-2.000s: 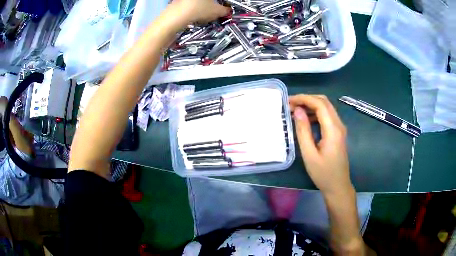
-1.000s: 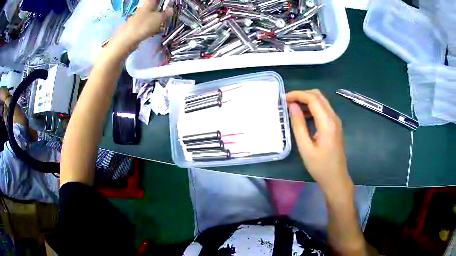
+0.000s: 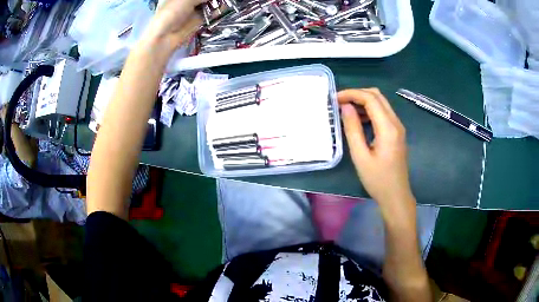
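A clear plastic packing box (image 3: pixel 204 141) with a white liner (image 3: pixel 295 118) lies in front of me. Several wired silver cells (image 3: pixel 236 141) rest on the liner in two groups, thin red wires pointing right. My right hand (image 3: pixel 378 135) is at the box's right wall, thumb and fingers around its edge. My left hand (image 3: pixel 177 20) is at the left end of the white bulk bin (image 3: pixel 295 53), which holds many jumbled cells (image 3: pixel 283 23). Its fingertips are near the cells at the top edge; I cannot tell whether they hold any.
A utility knife (image 3: pixel 446 115) lies right of my right hand. A clear box lid (image 3: pixel 476 29) and cloudy wrapping (image 3: pixel 514 100) are at the right. Paper slips (image 3: pixel 180 97) and a partly covered phone (image 3: pixel 152 134) are at left. Another person's arm (image 3: pixel 20 141) shows at far left.
My left hand moved from inside the bin to its left end, and my left forearm shifted. The box and bench sit higher in the view. My right hand stays at the box.
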